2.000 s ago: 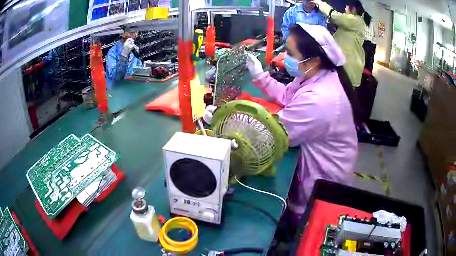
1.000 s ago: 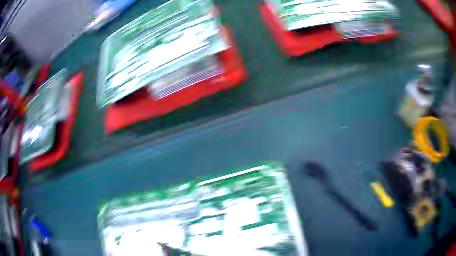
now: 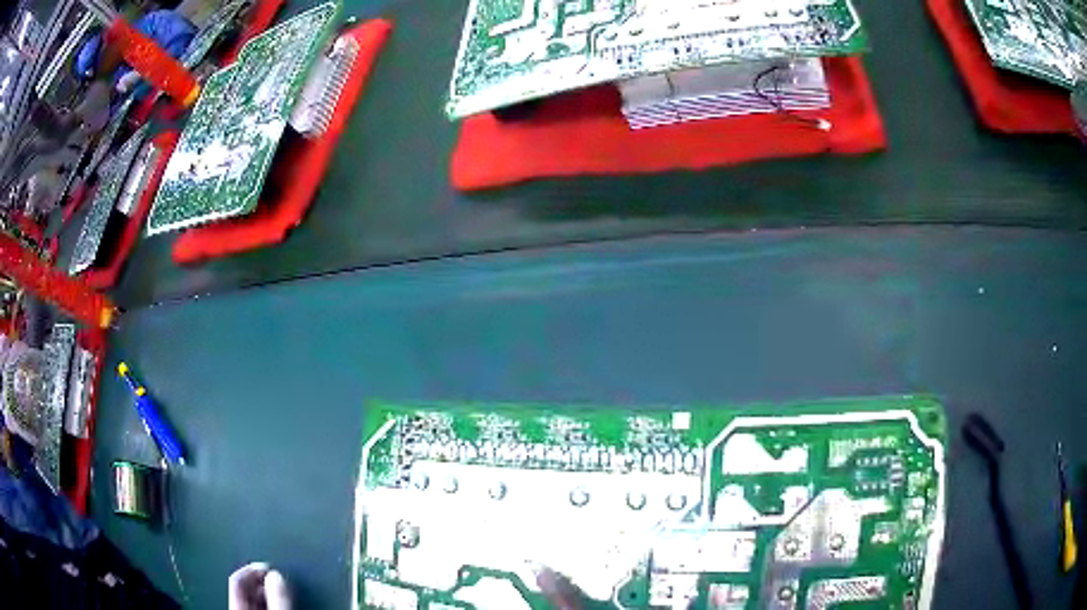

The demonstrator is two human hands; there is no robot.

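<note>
A large green printed circuit board (image 3: 822, 447), solder side up with broad silvery areas, lies at the bottom centre, its near edge cut off. A blurred dark pointed shape (image 3: 554, 584), perhaps the soldering iron's tip, reaches over its silvery area from the bottom edge. My left hand (image 3: 259, 586), in a white glove, shows only as fingertips at the bottom edge, left of the board; what it holds is hidden. My right hand is out of view. A solder wire spool (image 3: 134, 490) stands at the left, with a thin strand running down from it.
A blue-handled tool (image 3: 153, 419) lies behind the spool. A black brush (image 3: 999, 506) and a yellow-handled pick (image 3: 1068, 530) lie right of the board. Beyond a seam, boards (image 3: 668, 42) with finned heat sinks sit on red foam pads (image 3: 536, 155). An orange-red post (image 3: 54, 277) stands far left.
The view has swung from the neighbouring worker and fan down to the board on the bench. The bottle and tape roll have left the picture. My left fingertips have come into view.
</note>
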